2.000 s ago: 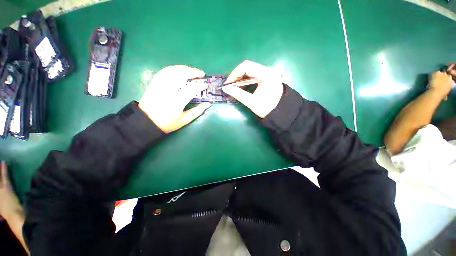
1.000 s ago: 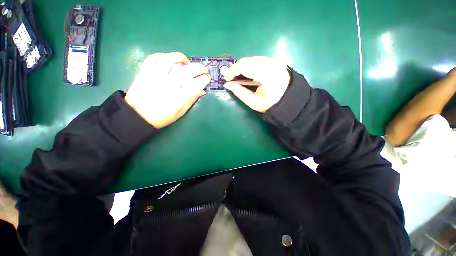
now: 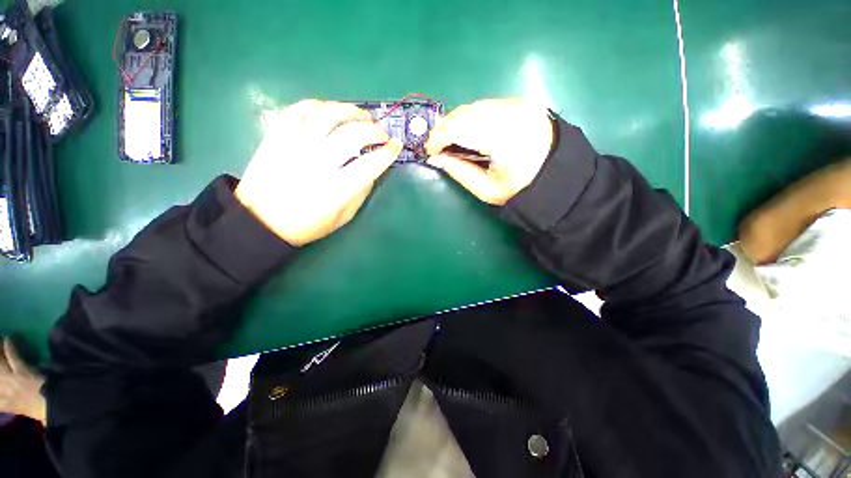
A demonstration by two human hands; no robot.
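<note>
A dark open handset housing (image 3: 396, 119) lies sideways on the green bench top between my hands. A silver round part (image 3: 417, 124) shows near its right end, with a thin red wire (image 3: 422, 97) arching over the top edge. My left hand (image 3: 313, 168) covers and holds the left part of the housing, its thumb and fingertips near the middle. My right hand (image 3: 496, 149) is at the right end, fingers pinched on a slim dark tool (image 3: 467, 152), likely tweezers, whose tip is close to the round part. The tip itself is too small to tell.
Another open handset (image 3: 146, 89) stands lengthwise at upper left, white rectangle toward me. A pile of dark handsets (image 3: 39, 149) is at the far left. A person's forearm (image 3: 793, 210) is at right; another person's hand (image 3: 20, 383) is at lower left. A white line (image 3: 685, 112) crosses the bench.
The red wire now arches above the housing's edge and the round part shows more clearly. My right hand has shifted slightly right. The view has moved, so the pile and single handset sit farther up and left.
</note>
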